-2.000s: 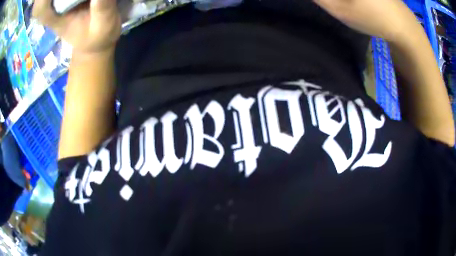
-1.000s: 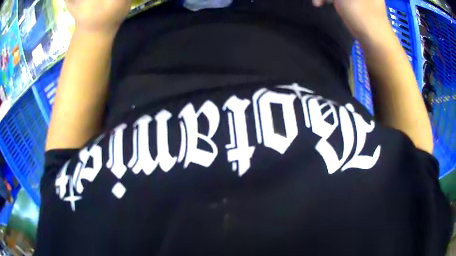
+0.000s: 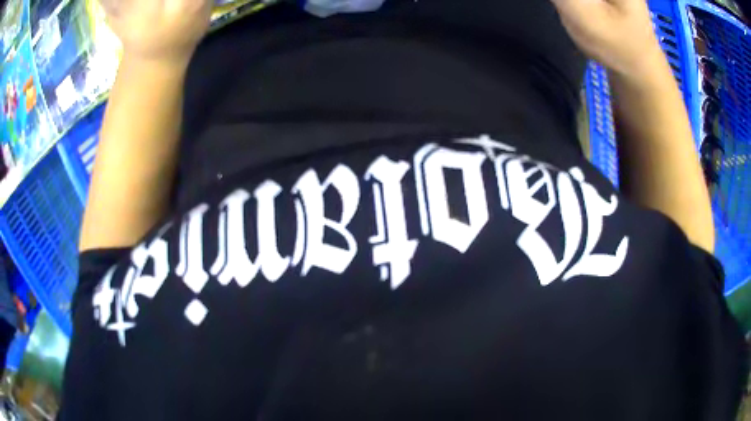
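My left hand (image 3: 160, 25) is at the top left, cut off by the top edge, so its fingers and anything in them are hidden. My right hand (image 3: 605, 29) is at the top right, also cut off by the top edge; its fingertips cannot be seen. A crumpled bluish-clear plastic piece (image 3: 342, 6) lies at the top centre between the hands. The bench work itself is out of the picture.
The black shirt with white lettering fills the middle. A blue slotted crate (image 3: 41, 230) is at the left, below colourful printed sheets (image 3: 62, 74). Another blue crate (image 3: 733, 123) at the right holds a row of dark parts (image 3: 710, 107). Blue slotted plastic also shows beside my right forearm.
The pale item held in my left hand two seconds ago is no longer visible. Both hands moved up toward the edge; my right hand has since shifted slightly right.
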